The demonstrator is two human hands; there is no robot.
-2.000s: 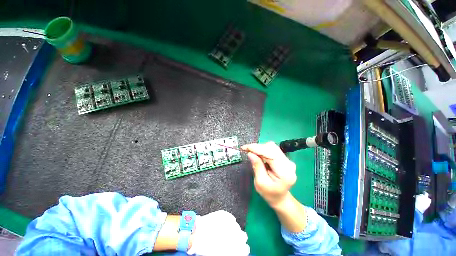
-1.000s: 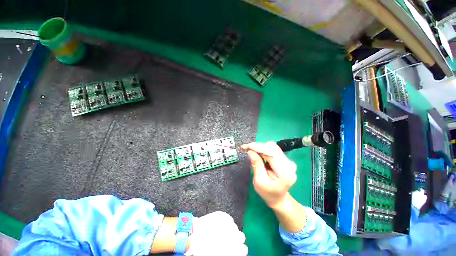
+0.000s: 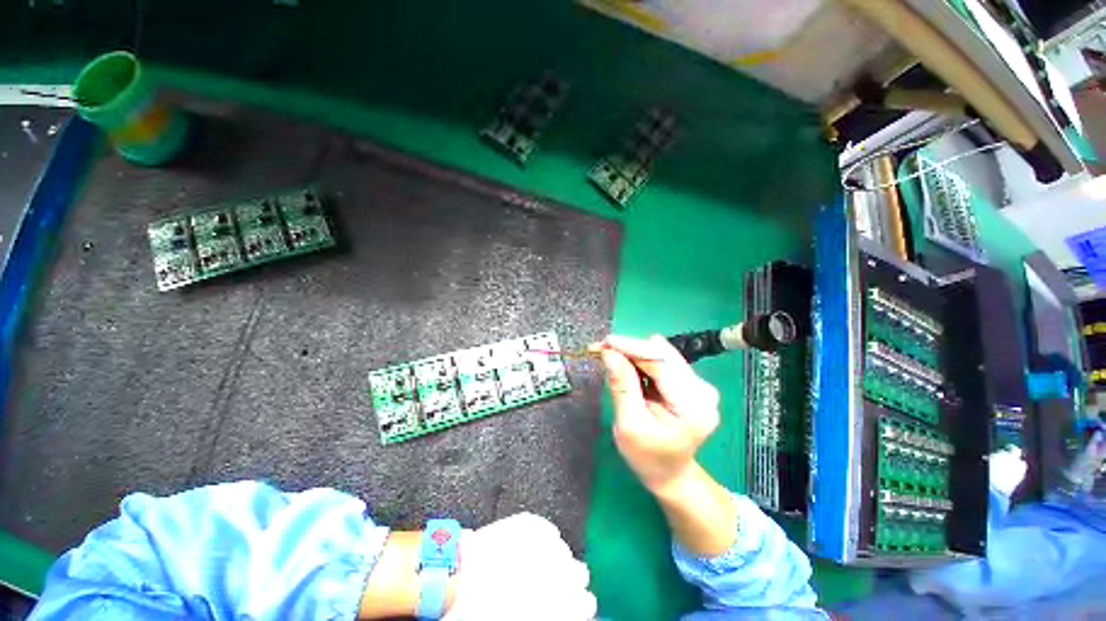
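Note:
A panel of several small green circuit boards (image 3: 471,386) lies flat on the black mat (image 3: 315,412), slightly tilted in view. My bare right hand (image 3: 655,400), right of the panel, pinches a thin orange-brown stick (image 3: 585,352) between thumb and fingers. The stick's thin end points left over the panel's right-hand boards; contact cannot be told. My left hand (image 3: 519,573), in a white glove with a blue wrist band, is at the bottom edge below the panel. Its fingers are not clearly visible, and it does not touch the panel.
A green cup (image 3: 131,112) stands at the mat's far left corner. Another panel (image 3: 243,238) lies at left; two darker panels (image 3: 633,158) lie beyond the mat. A black flashlight (image 3: 728,339), a slotted rack (image 3: 776,388) and a blue-edged board rack (image 3: 831,400) are at right.
The whole view has shifted slightly, so the panels and racks sit further left. My right hand with the stick is slightly further right of the panel. My left hand has barely moved.

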